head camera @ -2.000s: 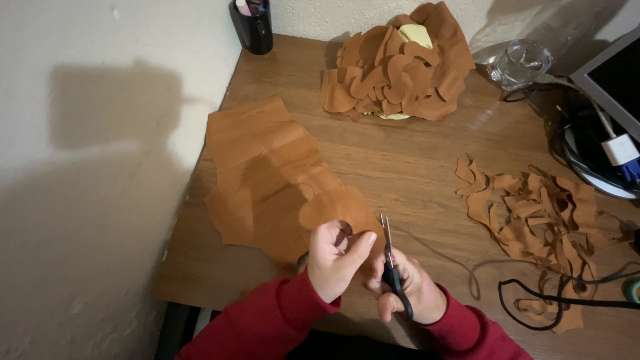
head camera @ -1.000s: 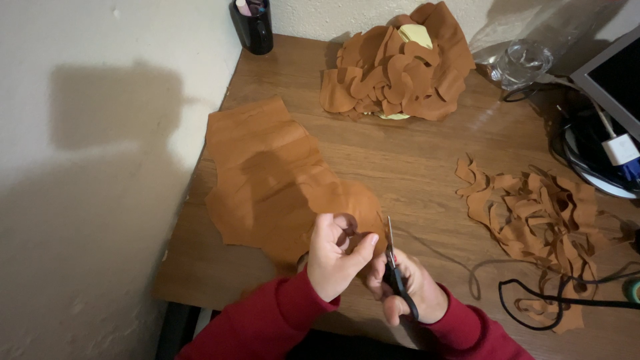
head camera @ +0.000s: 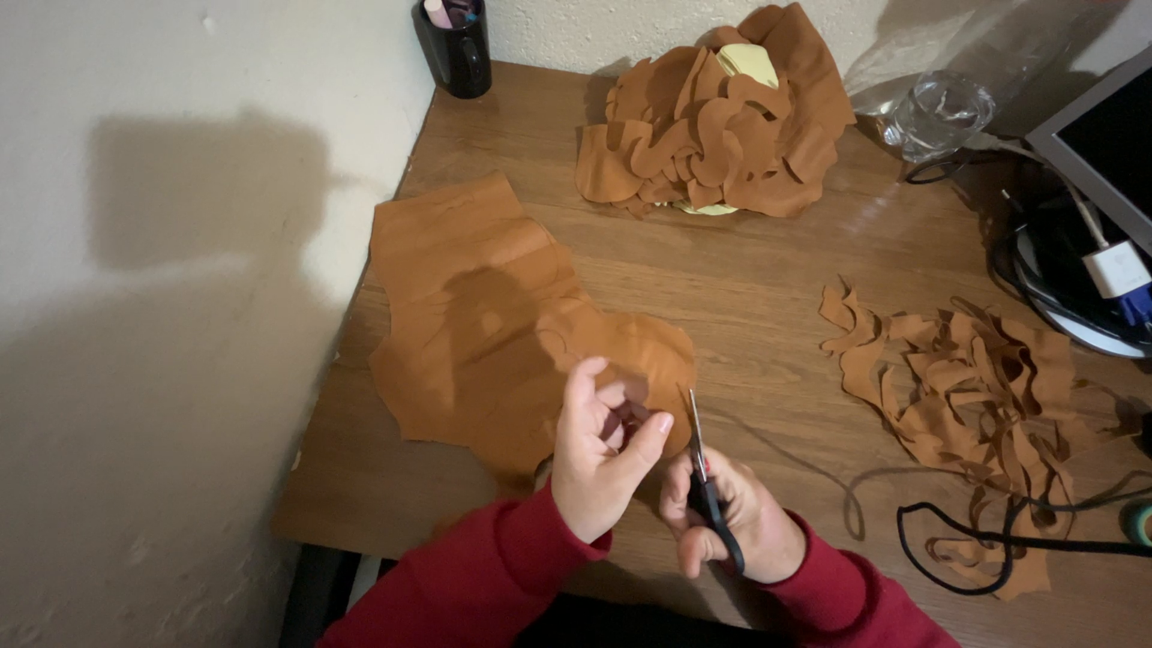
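A large sheet of brown leather-like material (head camera: pixel 477 306) lies on the wooden desk, with curved lines marked on it. My left hand (head camera: pixel 603 450) is over its lower right part, palm side up, fingers curled and thumb out; whether it pinches the material is unclear. In my right hand (head camera: pixel 733 517) is a pair of scissors with black handles (head camera: pixel 711 522), blades pointing up along the sheet's right edge. The blades look nearly closed.
Cut brown pieces (head camera: pixel 720 144) are heaped with pale yellow material at the back. Thin offcuts (head camera: pixel 981 387) lie at right, near a black cable (head camera: pixel 954 589). A black mug (head camera: pixel 463 54), a clear glass (head camera: pixel 945 112), a screen (head camera: pixel 1107 135) and a white connector (head camera: pixel 1116 268) stand or lie around.
The left fingers have loosened and spread a little from their earlier curl. The scissors stay at the sheet's right edge, in the right hand.
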